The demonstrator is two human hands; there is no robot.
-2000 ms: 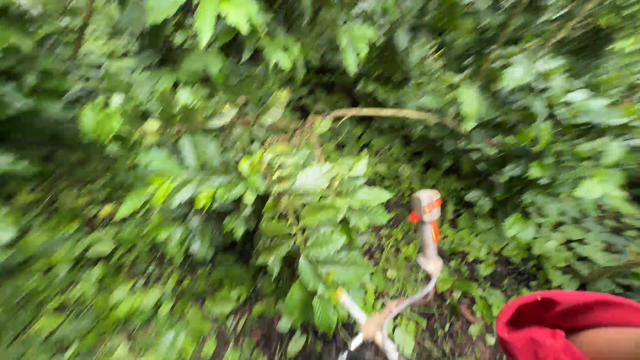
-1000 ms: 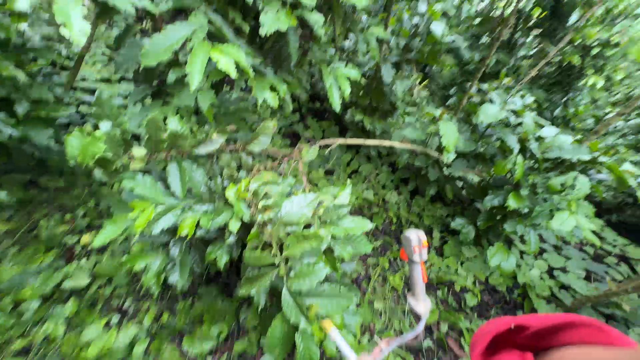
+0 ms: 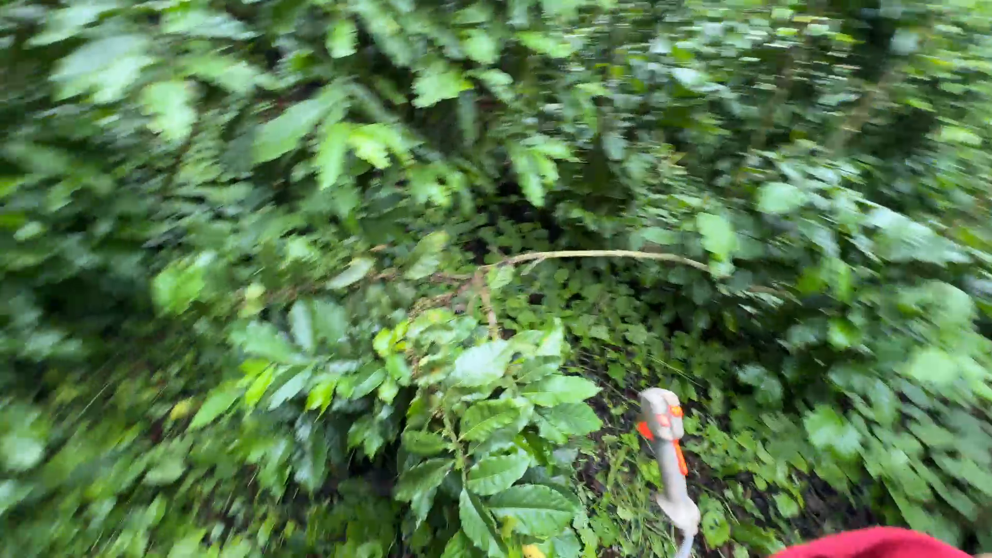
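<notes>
Neither my left hand nor my right hand shows in the head view. A piece of red sleeve enters at the bottom right edge. Left of it, a grey control handle with orange switches stands upright on a curved metal bar; it looks like the handle of a brush cutter. No hand is seen on this handle, and the lower part of the tool is cut off by the frame's bottom edge. A leafy green shrub branch rises just left of the handle.
A thin bare branch arches across the middle, joined to a brown twig. Dense foliage surrounds it on both sides. Low ground plants and dark soil lie behind the handle. Much of the view is blurred.
The grey handle and the red sleeve sit lower in the view than before. The metal bars crossing at the bottom two seconds ago are now mostly out of frame.
</notes>
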